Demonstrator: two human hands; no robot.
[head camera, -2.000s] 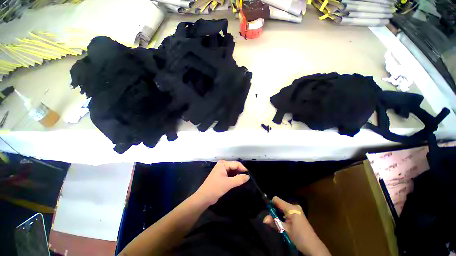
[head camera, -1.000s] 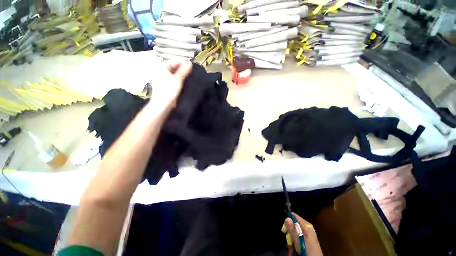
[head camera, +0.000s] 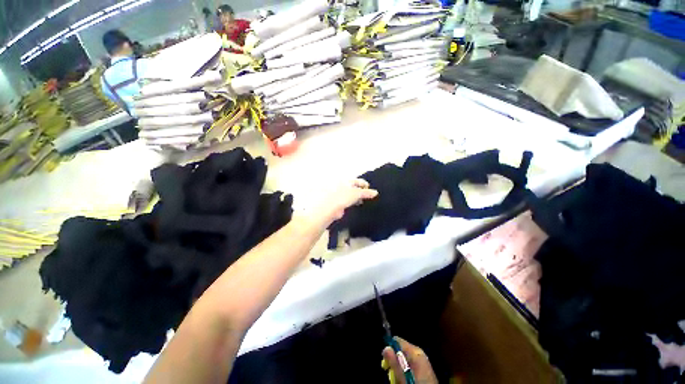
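Note:
My left hand (head camera: 353, 198) reaches across the table to the left edge of the smaller black fabric pile (head camera: 405, 196). Its fingertips meet the black fabric; whether they grip a piece is not clear. My right hand (head camera: 414, 364) is low in the view, cut off by the bottom edge, and holds scissors (head camera: 387, 330) with teal handles and dark narrow blades pointing up. A yellow patch shows on this hand. The larger black fabric pile (head camera: 158, 259) lies left of my left forearm. Looped black strips (head camera: 484, 210) adjoin the smaller pile's right side.
Grey-beige bundles (head camera: 300, 82) with yellow edging stand at the back, near a red-and-brown object (head camera: 282, 139). A cardboard box (head camera: 503, 330) and a black heap (head camera: 616, 262) on a pinkish printed sheet are at right. Two people (head camera: 120, 71) are in the background.
My left hand has moved from the larger pile to the smaller pile. The view has turned right and up, showing more background. My right hand still holds the scissors low.

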